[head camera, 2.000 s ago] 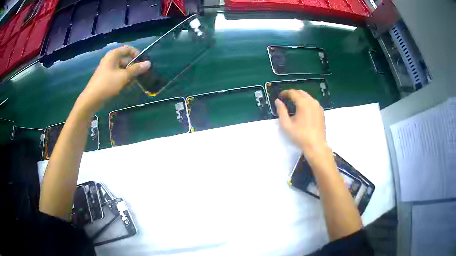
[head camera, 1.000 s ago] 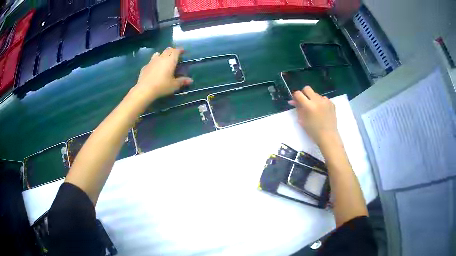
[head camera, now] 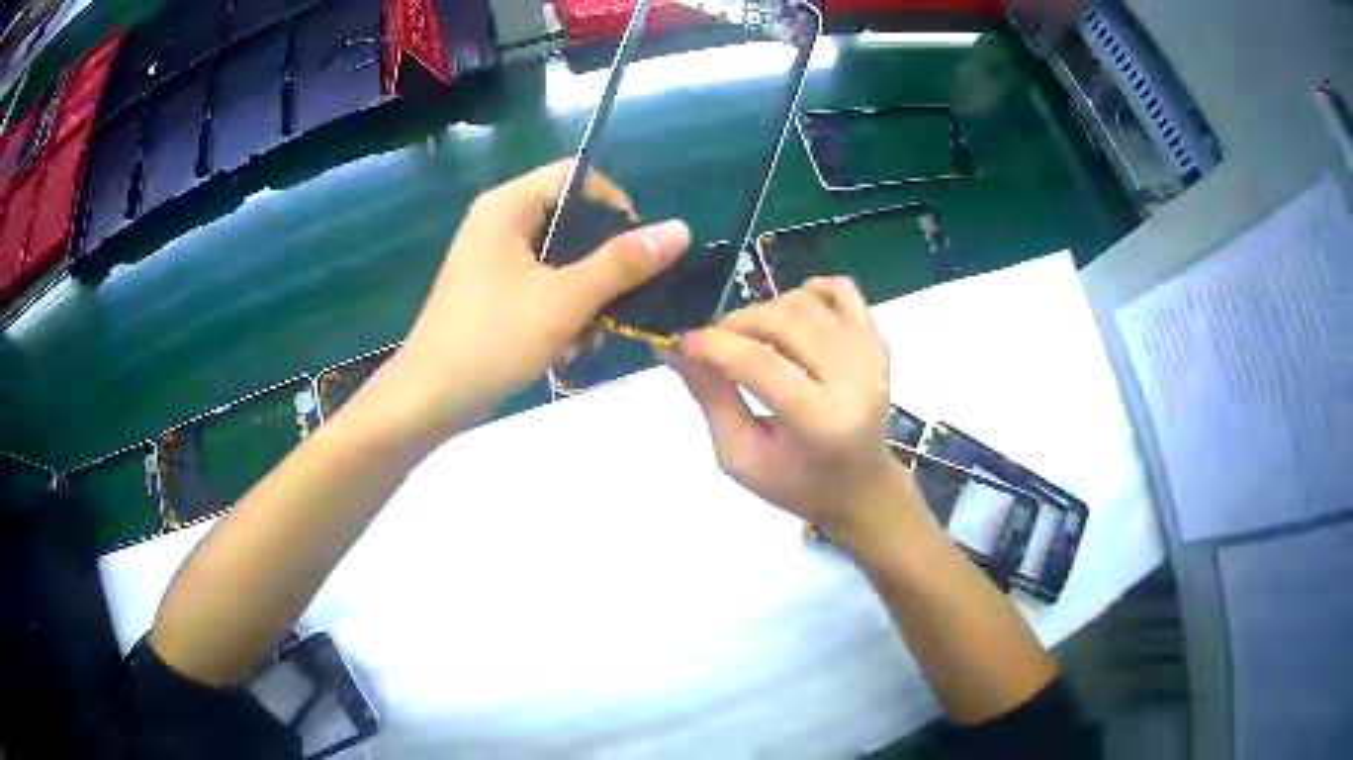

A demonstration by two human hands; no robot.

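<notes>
A phone middle frame [head camera: 608, 238] is held raised and tilted over the green belt, its dark-plate end low and towards me. My left hand [head camera: 512, 290] grips that end, thumb on the dark plate. My right hand [head camera: 801, 394] has its fingertips at the orange-gold end strip [head camera: 638, 334]; whether they pinch it is hard to see. More frames lie in a row along the belt's near edge, such as one at left [head camera: 238, 446] and one at right [head camera: 853, 253]. A further frame [head camera: 890, 147] lies beyond them.
The white sheet [head camera: 594, 594] lies nearest me. It bears overlapping frames at right [head camera: 994, 512] and some at lower left [head camera: 319, 690], partly cut off. Black trays [head camera: 223, 119] and red trays [head camera: 45, 164] stand across the belt. Printed sheets [head camera: 1246, 371] lie at right.
My left hand has lifted a frame off the belt and turned it up in front of me. My right hand has moved left from the row to the raised frame's lower end.
</notes>
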